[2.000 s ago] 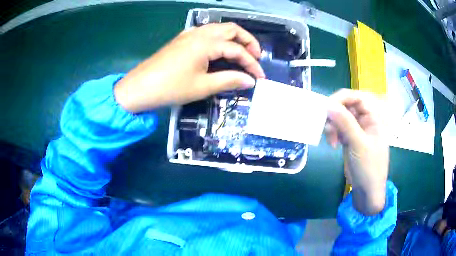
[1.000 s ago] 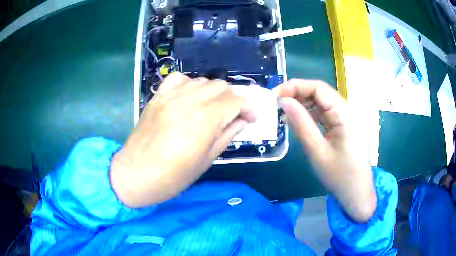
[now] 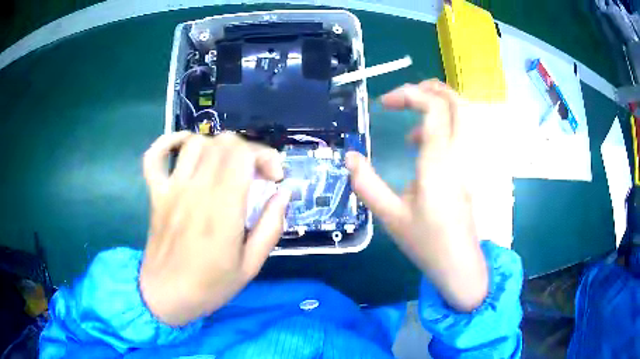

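An open projector housing (image 3: 366, 140) with a white shell lies in front of me. A large black cover (image 3: 281, 91) fills its far part. A blue mainboard (image 3: 323, 200) with a shiny, see-through layer over it lies in the near part. A white flat cable (image 3: 375, 71) sticks out over the right wall. My left hand (image 3: 203, 217) is over the board's left part, thumb and index finger close together, with a pale patch between them; whether they grip it is unclear. My right hand (image 3: 435, 189) is spread and empty, its thumb tip at the board's right edge.
A yellow block (image 3: 470, 52) stands right of the housing. Beyond it, a small red-blue packet (image 3: 554, 95) lies on white paper (image 3: 561, 158). Another white sheet (image 3: 615, 182) is at the far right. The green bench surface (image 3: 91, 140) surrounds the housing.
The white sheet was held between both hands, then lay over the board under my left hand. Now the board shows through a shiny layer. My right hand has opened wider. The view has shifted.
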